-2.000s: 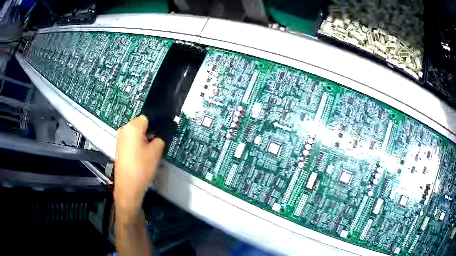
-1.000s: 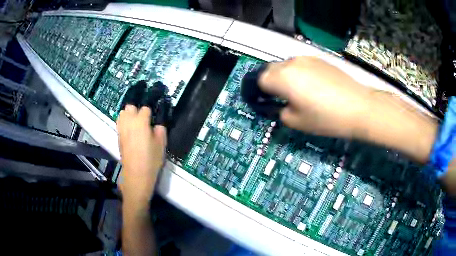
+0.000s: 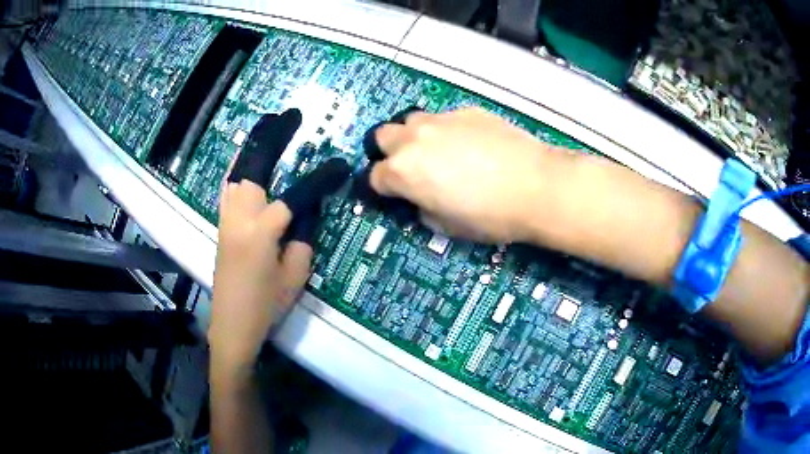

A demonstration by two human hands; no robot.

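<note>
Green printed circuit boards [image 3: 417,293] lie edge to edge in a long row, packed with small parts. My left hand [image 3: 262,208], with black finger cots, is over a board left of centre, its fingers spread apart. My right hand [image 3: 444,168], also with black finger cots, is bent over the same area just to the right, its fingertips low at the board. Whether it holds a small part is hidden. A blue wrist strap [image 3: 713,235] with a cord is on my right wrist.
White conveyor rails [image 3: 364,355] run along both sides of the boards. A dark gap [image 3: 202,97] divides the boards at left. A bin of cream components [image 3: 702,106] stands at the upper right, beside a green surface [image 3: 591,40].
The boards by my hands have shifted left, and the gap now lies left of my left hand. My right hand has come in from the right and moved left, close to my left hand.
</note>
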